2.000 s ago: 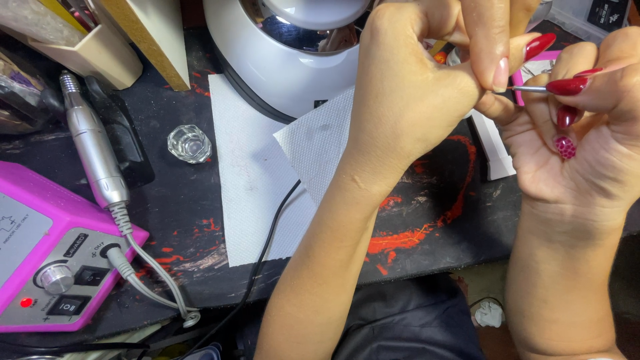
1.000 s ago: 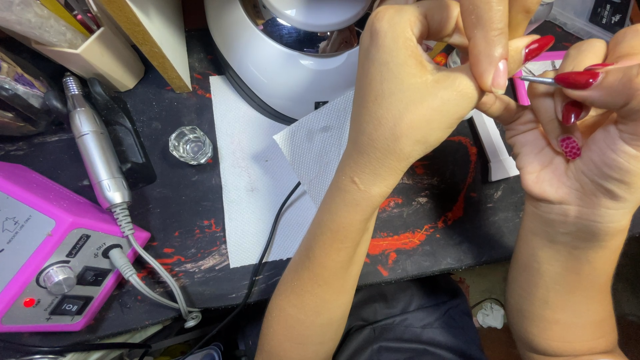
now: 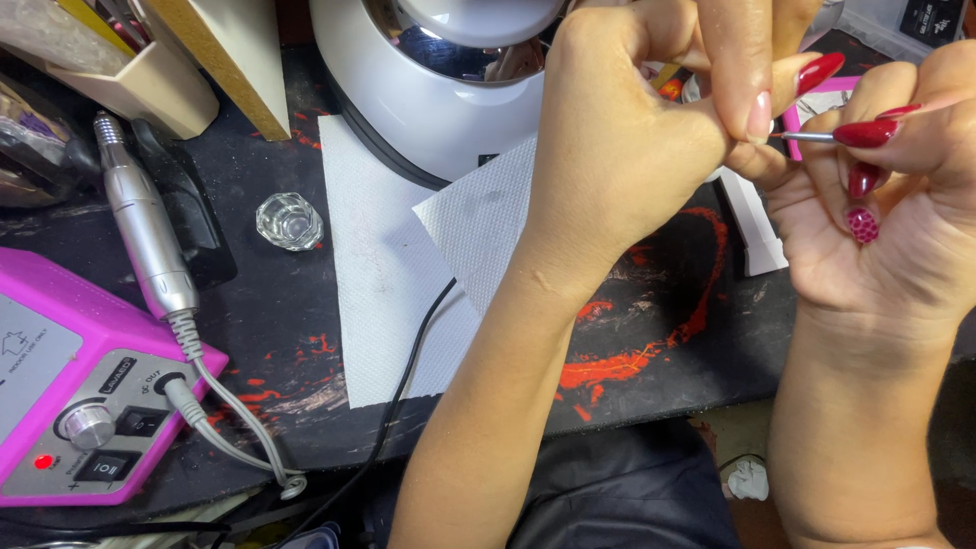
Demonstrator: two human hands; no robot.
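Note:
My left hand [image 3: 633, 145] is closed around another person's finger [image 3: 736, 69], which has a pale, unpainted-looking nail. My right hand [image 3: 892, 175] has long red nails, one with a pink cell pattern. It grips a fine brush [image 3: 812, 137] with a metal ferrule, held level. The reddish brush tip is at the edge of the pale nail; whether it touches is hard to tell. Part of the other person's hand is hidden behind my left hand.
A white nail lamp [image 3: 427, 114] stands behind paper towels [image 3: 381, 305]. To the left are a glass dish [image 3: 290, 221], a silver nail drill handpiece [image 3: 145, 221] and its pink control unit [image 3: 114, 320]. A black cable [image 3: 404, 381] crosses the towel. A white bar-shaped object [image 3: 751, 221] lies under my right hand.
Between one second ago and now, the brush in my right hand has moved left and slightly down, to the pale nail's edge. My left hand has stayed in place.

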